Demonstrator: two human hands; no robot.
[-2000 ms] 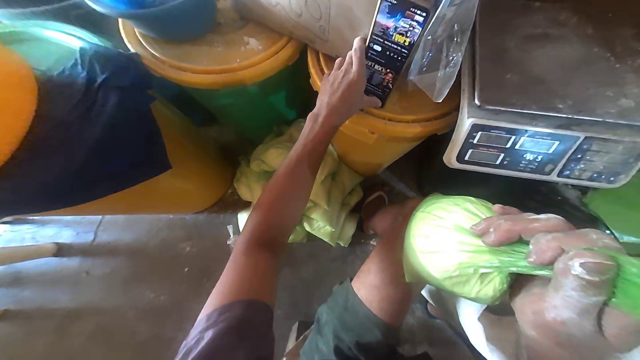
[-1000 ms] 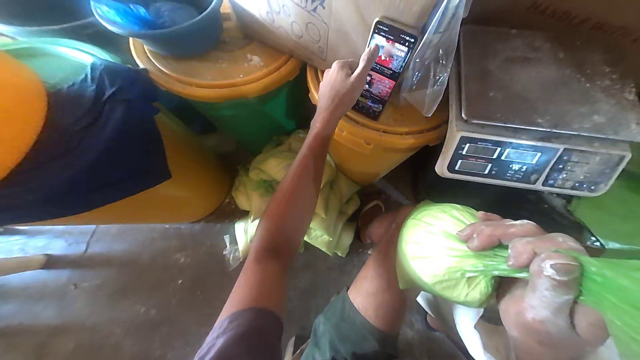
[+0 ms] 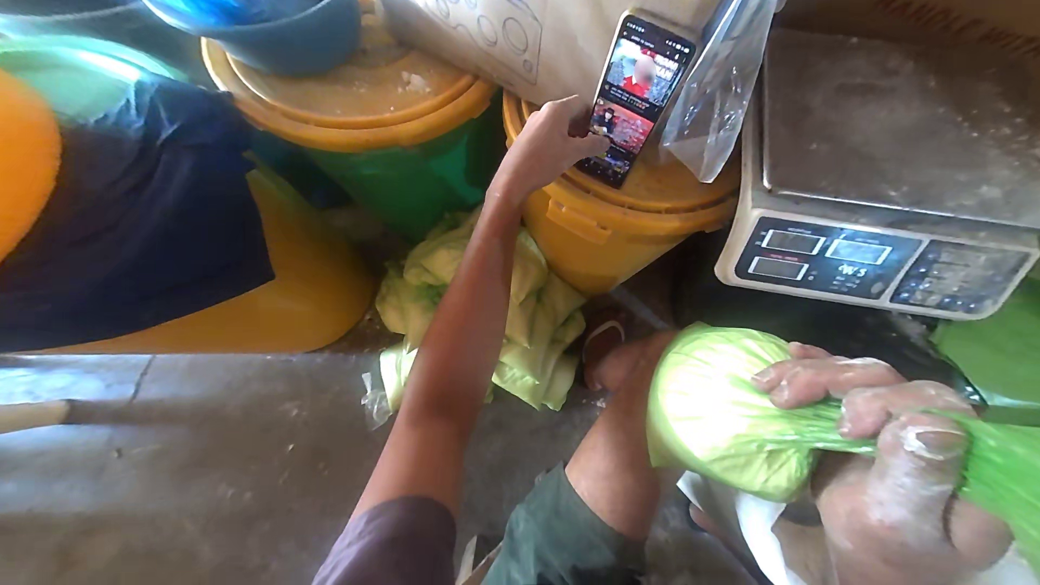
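At the upper middle, my left hand (image 3: 554, 145) reaches to a smartphone (image 3: 635, 97) with a lit screen; its thumb is at the lower part of the screen. The phone leans on the orange lid of a bucket (image 3: 617, 219), next to a clear plastic bag (image 3: 715, 97). At the lower right, my right hand (image 3: 894, 455), dusted with white powder, grips the twisted neck of a green plastic bag (image 3: 731, 406). Its rounded, filled part bulges left of my fingers, over my knee.
A digital weighing scale (image 3: 877, 260) stands at the right. Crumpled yellow-green plastic bags (image 3: 520, 325) lie on the floor beneath my left arm. Further left are a green bucket with an orange lid (image 3: 349, 97), a blue basin (image 3: 284, 41) and a dark blue cloth (image 3: 146, 211) over a yellow container.
Over the phone, my left hand has shifted slightly and the pictures on its screen have changed. My right hand keeps its grip on the green bag.
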